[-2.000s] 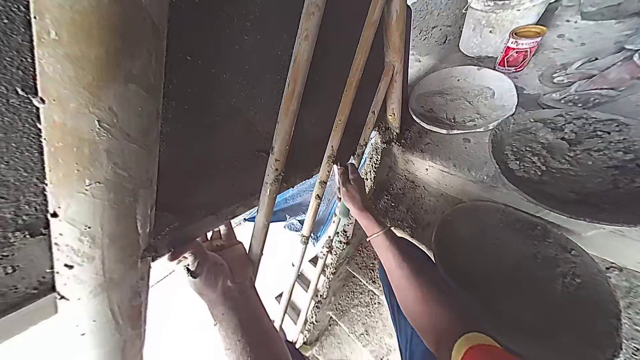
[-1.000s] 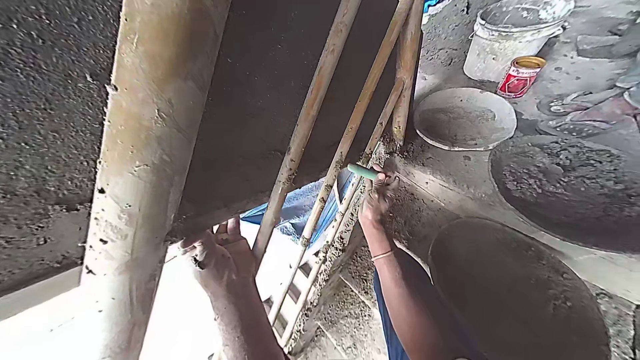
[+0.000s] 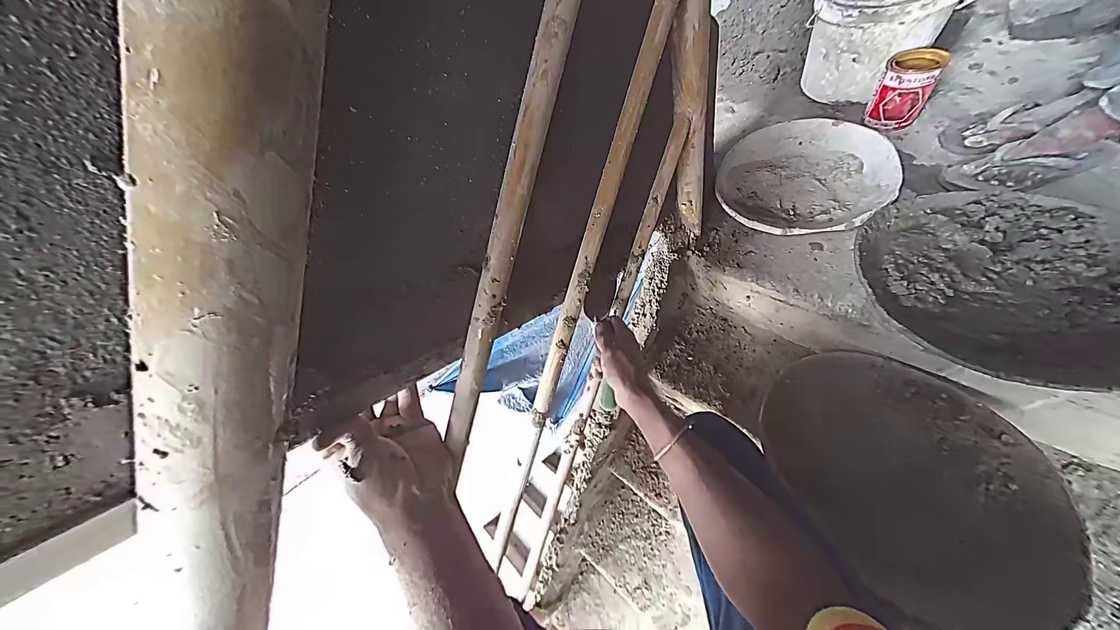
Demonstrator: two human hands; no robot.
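Observation:
My left hand (image 3: pixel 389 455) reaches up to the lower edge of a dark plastered surface (image 3: pixel 394 210), fingers against it; parts of the fingers are hidden. My right hand (image 3: pixel 619 359) is closed around a tool with a green handle (image 3: pixel 608 395), of which only a bit shows below the fist; a thin dark blade seems to lie past the thumb. It is beside the thin wooden poles (image 3: pixel 595 236), close to the surface's lower right corner. A thick round post (image 3: pixel 214 262) stands left of my left hand.
On the right are a shallow pan of mortar (image 3: pixel 809 175), a larger basin of mortar (image 3: pixel 1006 262) and a dark round pan (image 3: pixel 927 490). Behind them stand a white bucket (image 3: pixel 862 52) and a red tin (image 3: pixel 906 92). A person's feet (image 3: pixel 1032 144) show at the upper right. Blue sheeting (image 3: pixel 525 350) hangs behind the poles.
My right hand has turned: the green handle, pointing left above the fist a second ago, now shows below it. My left hand stays at the surface's lower edge.

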